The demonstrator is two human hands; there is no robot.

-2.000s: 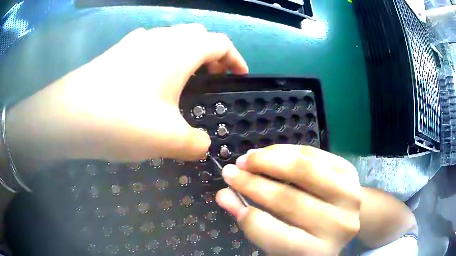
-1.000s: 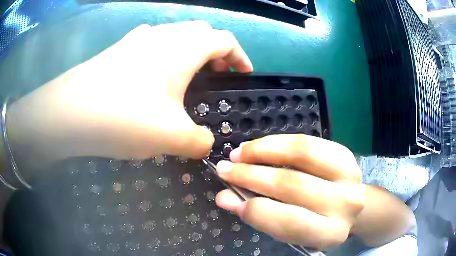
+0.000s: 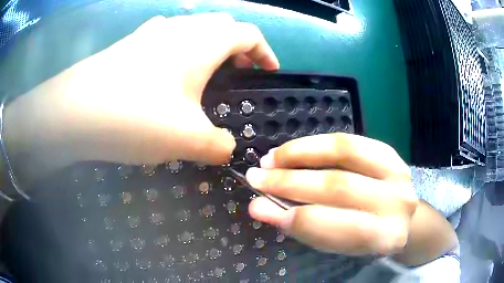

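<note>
A black component tray (image 3: 309,91) lies in front of me. Many pockets hold small round silver components (image 3: 247,107); those at the upper right are bare dark hollows. My left hand (image 3: 160,99) lies over the tray's upper left, thumb tip down among the pockets, fingers at the far rim. I cannot tell whether the thumb touches a component. My right hand (image 3: 342,193) holds slim metal tweezers (image 3: 271,198), their tip close to the left thumb. The tweezers' point is blurred, and I see no component in it. The hands hide part of the tray.
A tall pile of black stacked trays (image 3: 436,83) stands at the right on the green mat (image 3: 381,83). Clear plastic trays (image 3: 493,110) lie at the far right edge. Part of a second black tray (image 3: 326,4) shows at the top.
The tray and second tray sit slightly higher in the picture. The right hand has shifted a little up and right with the tweezers. The left hand keeps nearly the same pose.
</note>
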